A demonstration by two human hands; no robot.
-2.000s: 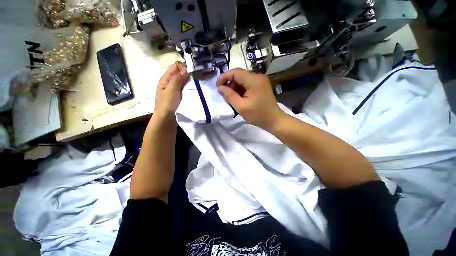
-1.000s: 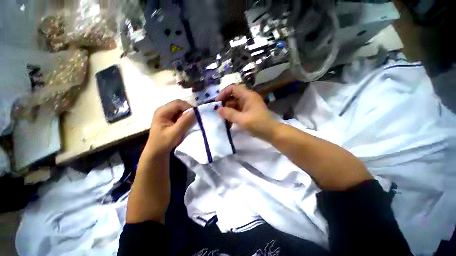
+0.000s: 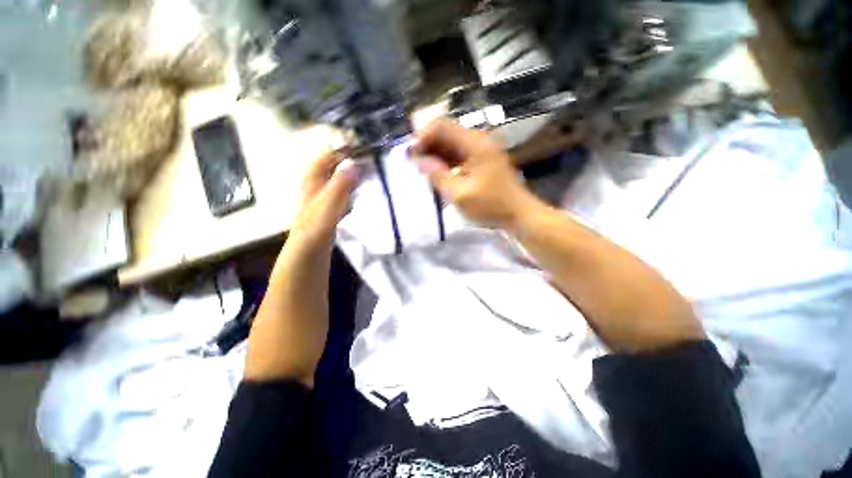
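A white tab with two navy lines (image 3: 411,210) is held with its far end at the metal parts under the grey machine head (image 3: 322,61). My left hand (image 3: 327,191) is at the tab's left edge near its far end, thumb and fingers together. My right hand (image 3: 472,173) pinches the tab's right side near its far end. The frame is blurred, so the exact finger contact and any button are hard to see. The tab runs down into a white garment (image 3: 448,327) across my lap.
A black phone (image 3: 222,166) lies on the pale wooden table (image 3: 266,201). Clear bags with gold-brown contents (image 3: 135,135) are at upper left. A slotted metal box (image 3: 504,47) stands right of the head. More white cloth hangs on the right (image 3: 747,224) and lies at lower left (image 3: 131,373).
Over the last second, both hands have moved the tab forward to the machine's metal parts. A second ago it was held nearer me with a dark button showing. The view has shifted and blurred.
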